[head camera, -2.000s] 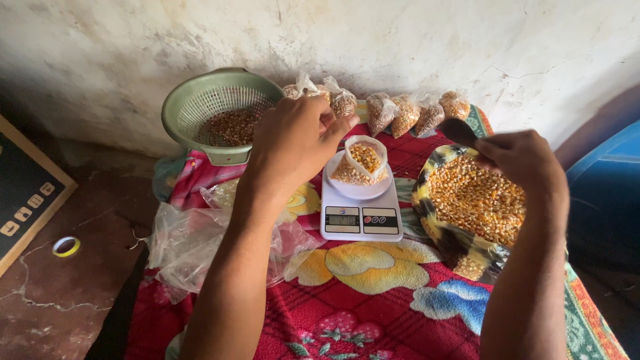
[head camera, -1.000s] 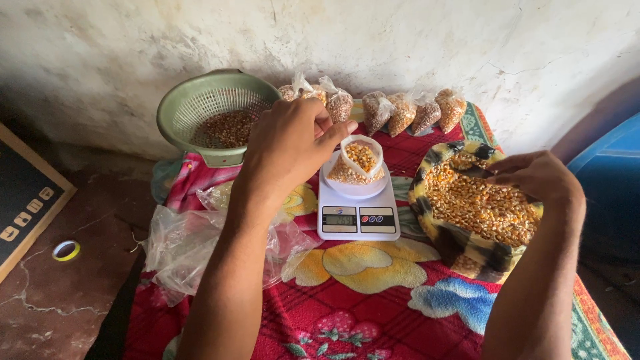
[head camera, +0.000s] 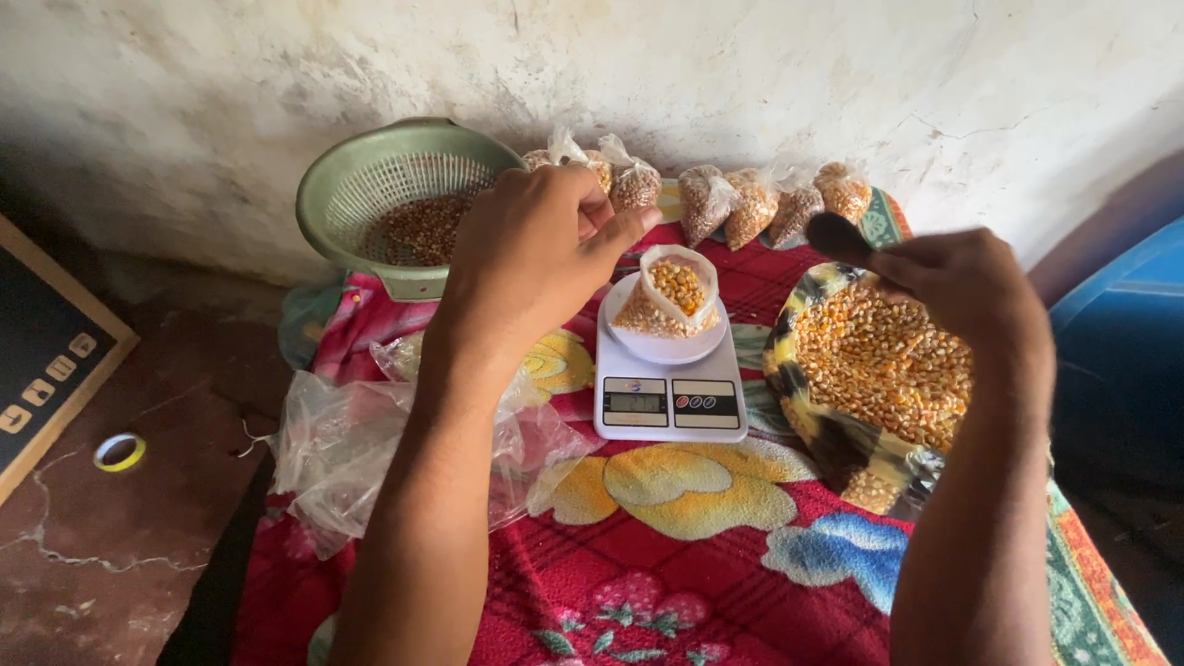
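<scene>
An open plastic bag of corn kernels (head camera: 673, 301) rests on the round pan of a white digital kitchen scale (head camera: 606, 407). Up and to the left of the bag, my left hand (head camera: 546, 245) hangs in the air, fingers curled and thumb out, with nothing visible in it. My right hand (head camera: 967, 277) grips a dark spoon (head camera: 837, 239), its bowl pointing left. Below that hand stands a bag with a yellow and black pattern (head camera: 805, 416), open and full of loose corn kernels (head camera: 879, 356). Whether the spoon's bowl holds kernels cannot be told.
A green plastic colander (head camera: 324, 199) holding reddish grain stands at the back left. Several filled plastic bags (head camera: 751, 205) line the wall side. Clear plastic bags (head camera: 342, 453) lie on the floral red blanket (head camera: 592, 555). A tape roll (head camera: 119, 452) is on the floor; something blue stands at right.
My right hand, low over the corn in the patterned bag one second ago, has risen, and the spoon shows again. My left hand stays near the bag on the scale.
</scene>
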